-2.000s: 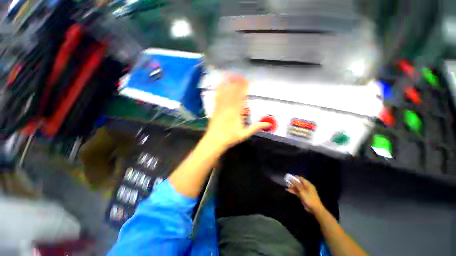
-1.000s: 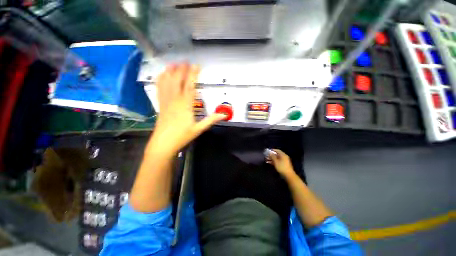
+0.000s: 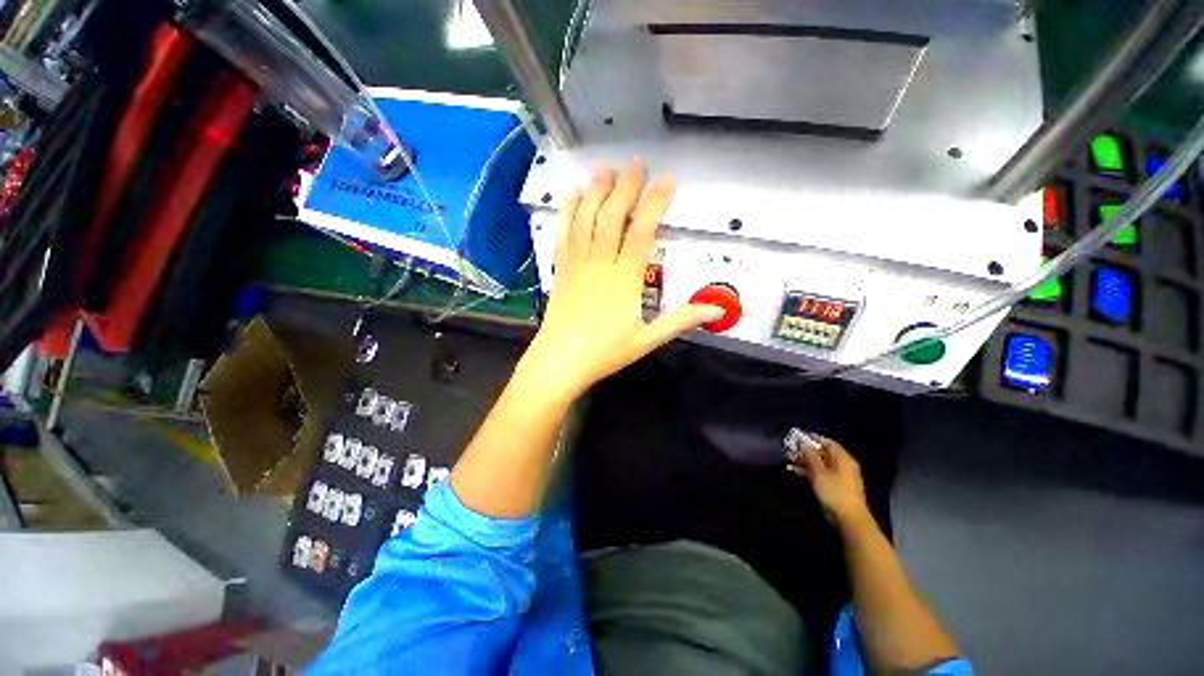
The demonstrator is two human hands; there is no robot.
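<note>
The white bench press (image 3: pixel 792 211) stands in front of me, its plate at the top. My left hand (image 3: pixel 607 297) is bare and lies flat on the left part of its front panel, fingers spread and holding nothing. Its thumb tip is at the red emergency stop button (image 3: pixel 716 306). A green button (image 3: pixel 920 343) shows at the panel's right end. My right hand (image 3: pixel 829 473) is below the panel, above my lap, and holds a small pale piece (image 3: pixel 799 444) in its fingertips.
A black parts tray (image 3: pixel 383 456) with rows of small silver pieces is at lower left. A blue controller box (image 3: pixel 409 192) is left of the press. A black tray (image 3: pixel 1136 346) with glowing watches is at right. Pale tubing (image 3: pixel 1043 291) crosses the press's right side.
The camera view has shifted and sharpened. My left hand stays on the panel by the red button. My right hand still holds the small piece below it.
</note>
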